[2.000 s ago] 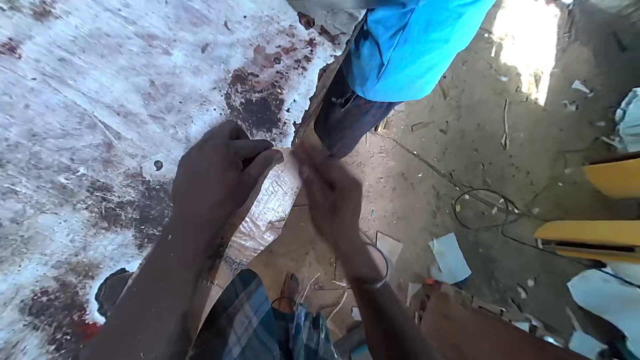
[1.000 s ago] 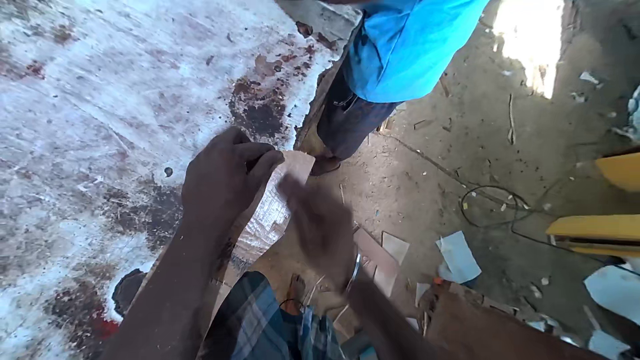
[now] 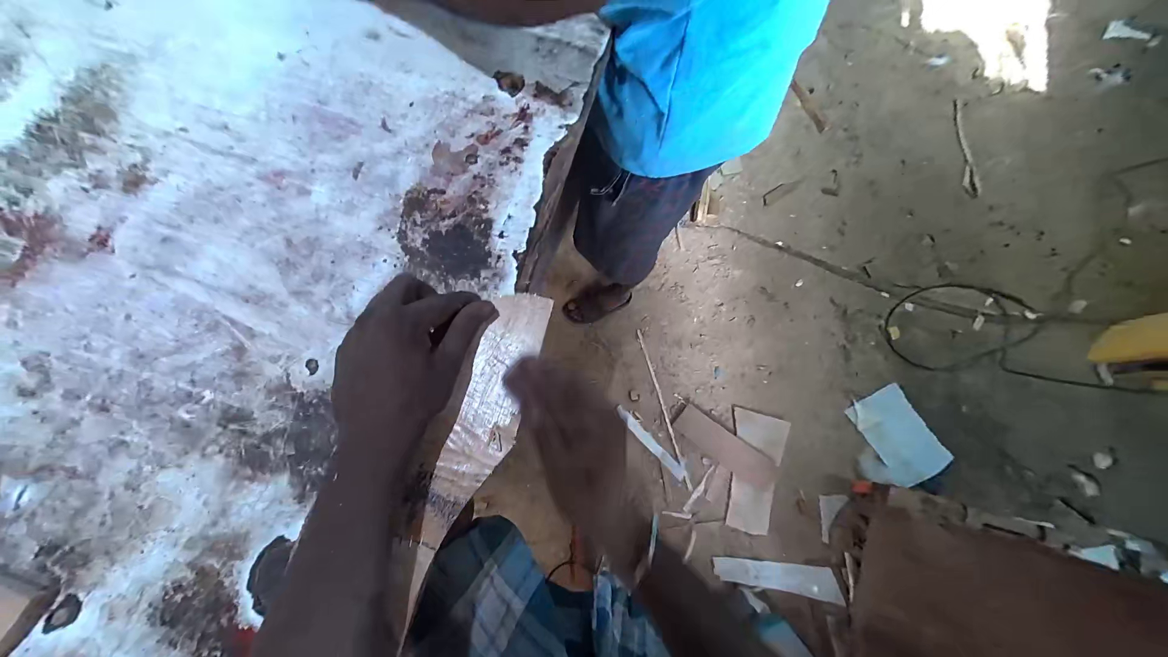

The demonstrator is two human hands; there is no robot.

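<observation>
My left hand (image 3: 401, 356) lies on the edge of a worn, paint-stained table top (image 3: 274, 228), its thumb and fingers pinching the near-left side of a thin, pale, shiny strip or sheet (image 3: 502, 383). That piece hangs over the table's edge, and what it is made of cannot be told for certain. My right hand (image 3: 575, 447), blurred by motion, is just right of the sheet, below its upper end. Whether it touches the sheet or holds anything small is not visible. A thin bracelet is on my right wrist.
A person in a blue shirt (image 3: 703, 82) stands at the table's far right edge. Scraps of sheet (image 3: 757, 465), thin sticks and a looped cable (image 3: 949, 328) lie on the dirt floor. A brown board (image 3: 995, 584) is at lower right, a yellow object (image 3: 1131, 342) at the right edge.
My right hand has moved from the sheet's upper end, beside my left hand, down along its right side. My left hand keeps its grip on the sheet.
</observation>
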